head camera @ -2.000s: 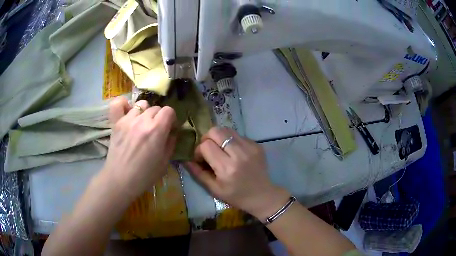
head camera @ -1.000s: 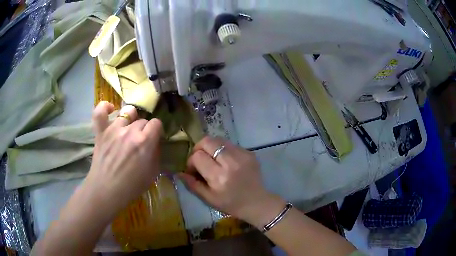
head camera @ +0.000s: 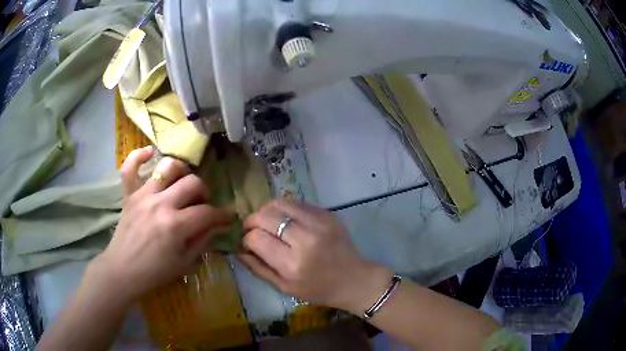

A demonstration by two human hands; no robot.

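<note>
My left hand (head camera: 161, 223) presses and pinches the olive band (head camera: 237, 179) just in front of the needle area. My right hand (head camera: 302, 250) pinches the same band's near right edge. The band lies below the left end of the white sewing machine head (head camera: 206, 62); the presser foot and needle are in shadow and not clear. The pale sage-green garment panel (head camera: 68, 212) lies in folds to the left, partly under my left hand. A lit, yellowish part of the cloth (head camera: 175, 130) is bunched behind the needle.
Stacked olive strips (head camera: 429, 137) lie under the machine arm. Black-handled snips (head camera: 491, 179) lie right of them. The lamp (head camera: 123, 58) hangs left of the head. Checked cloth bundles (head camera: 535, 284) are below the table's right end, beside a blue bin (head camera: 583, 233).
The view has shifted, so the machine head sits lower and further left. Both hands stay on the band; my left fingers have moved closer to my right fingers at its near edge.
</note>
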